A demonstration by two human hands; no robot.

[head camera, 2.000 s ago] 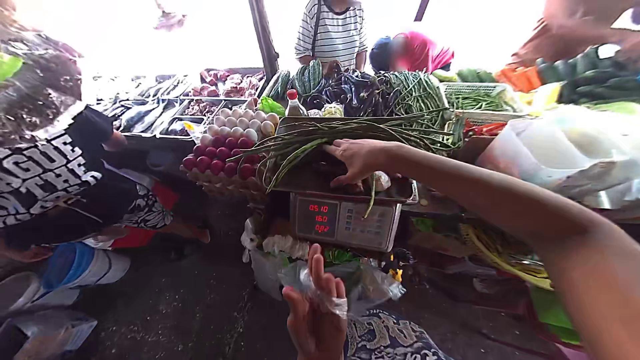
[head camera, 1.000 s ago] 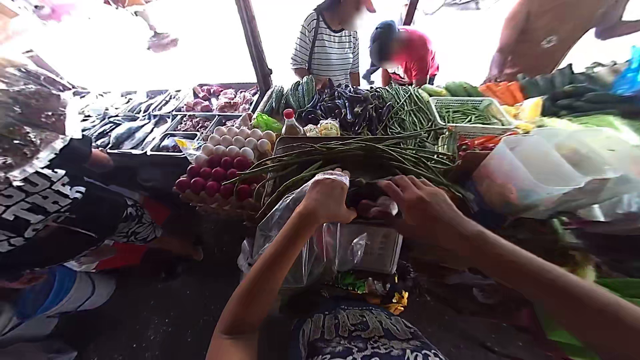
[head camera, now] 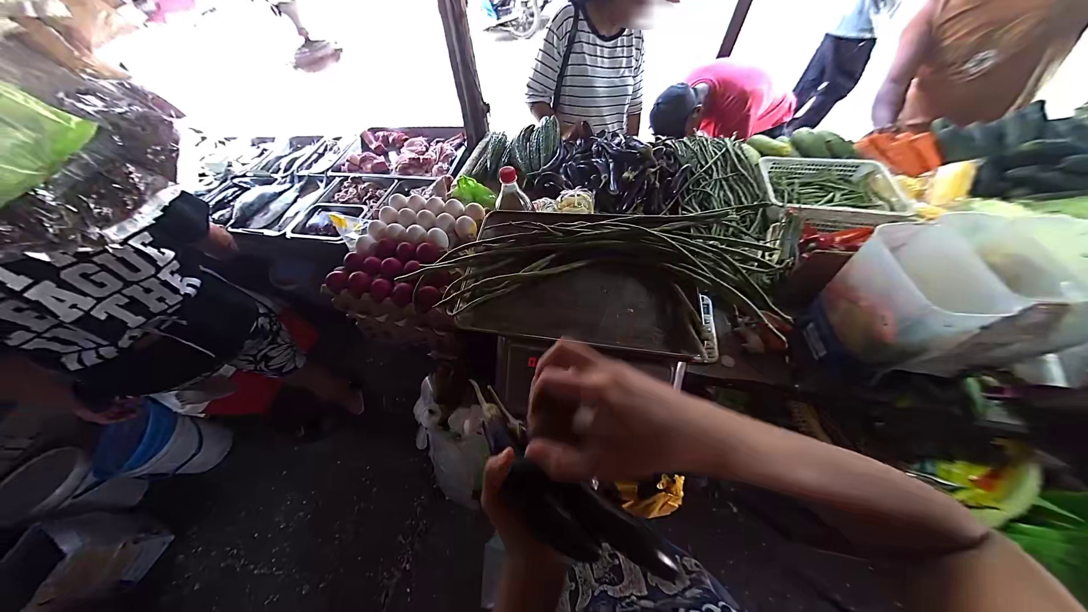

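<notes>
Long dark eggplants (head camera: pixel 552 510) lie in my left hand (head camera: pixel 514 501), whose fingers wrap them from below, in front of my body. My right hand (head camera: pixel 591 416) is curled at their stem end, its fingers bent and blurred; whether it grips a stem I cannot tell. Just beyond the hands is a digital scale (head camera: pixel 518 365), largely hidden by my right hand, with a metal tray (head camera: pixel 595 310) above it. Long string beans (head camera: pixel 595 246) lie across the tray's far part. A white plastic bag (head camera: pixel 455 450) hangs left of my hands.
Stacked trays of white and red eggs (head camera: pixel 395 255) stand left of the metal tray. Behind are a red-capped bottle (head camera: pixel 512 191), piled eggplants (head camera: pixel 612 166) and fish trays (head camera: pixel 263 200). Clear plastic containers (head camera: pixel 935 272) stand right. A person in black is close left; others are across the stall.
Both hands have drawn back from over the scale tray toward my body, and eggplants now show in my left hand. The clear bag seen by my left hand a second ago no longer shows there.
</notes>
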